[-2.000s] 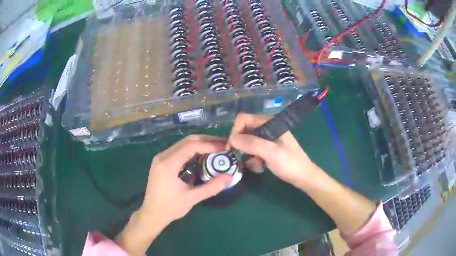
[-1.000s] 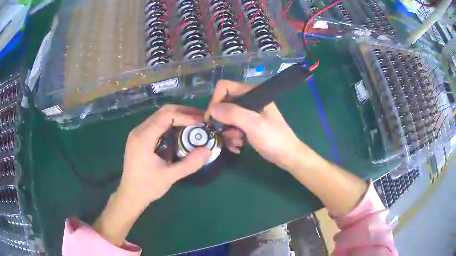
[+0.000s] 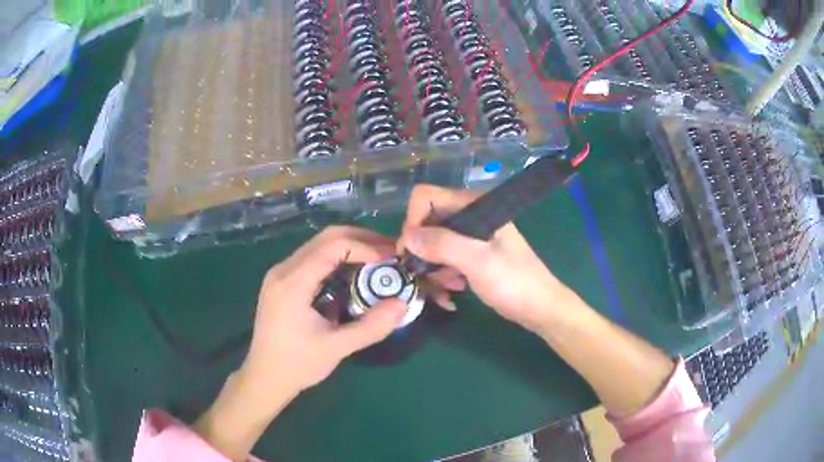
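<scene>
My left hand [image 3: 312, 293] grips the round silver fixture [image 3: 386, 281] on the green mat, thumb on its near edge and fingers along its far side. My right hand [image 3: 483, 262] holds the black corded hand tool [image 3: 515, 198] like a pen. The tool's front end is at the right side of the fixture, and the right fingertips are close to the left ones there. Whether a small wired component is held at the fixture cannot be told; the fingers hide that spot.
The main clear tray [image 3: 244, 194] lies beyond the hands, with rows of dark discs and red wires. A filled tray [image 3: 687, 226] is at the right, another [image 3: 68, 307] at the left. The red tool lead [image 3: 623, 59] loops from the upper right. Green mat [image 3: 434, 388] lies below the hands.
The view has shifted and shifted back, moving everything in the picture together. Both hands keep their hold on fixture and tool, with little visible change between them.
</scene>
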